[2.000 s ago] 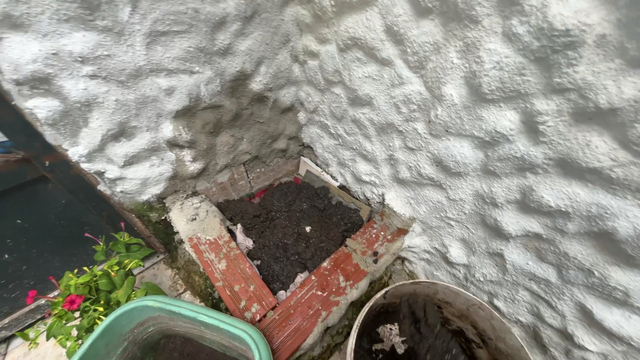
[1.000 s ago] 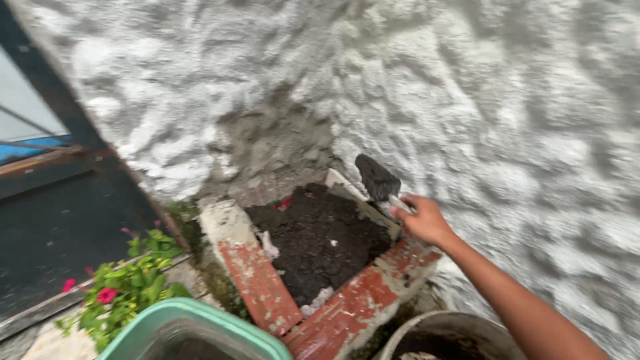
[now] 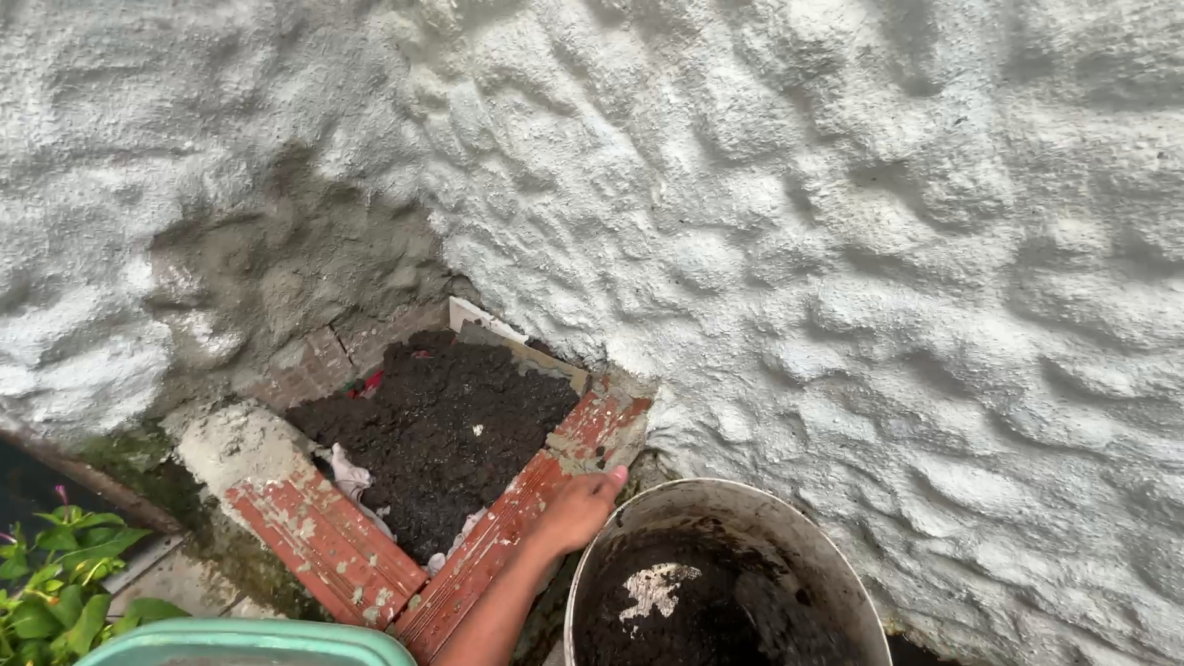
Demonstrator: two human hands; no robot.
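Note:
My left hand [image 3: 575,511] reaches up from the bottom edge, over the red brick border [image 3: 518,518] and against the left rim of a pale bucket [image 3: 731,490]. Its fingers are mostly hidden, so I cannot tell whether they grip the rim. Dark soil with a whitish clump [image 3: 655,592] lies in the bucket; a blurred dark shape shows at its right inside. My right hand is out of view. Left of the bucket, a brick-edged planter holds dark, moist soil [image 3: 444,425], with whitish scraps [image 3: 350,472] along its edge and red bits [image 3: 370,384] at the back.
Rough white-painted walls [image 3: 740,231] meet in the corner behind the planter, with a bare grey patch [image 3: 305,250] on the left one. A green plastic tub [image 3: 250,638] stands at the bottom. Leafy plants [image 3: 65,583] grow at lower left.
My right hand, which held a dark-bladed trowel above the planter's right edge a second ago, has left the view. My left hand has come in beside the bucket. The view has shifted right.

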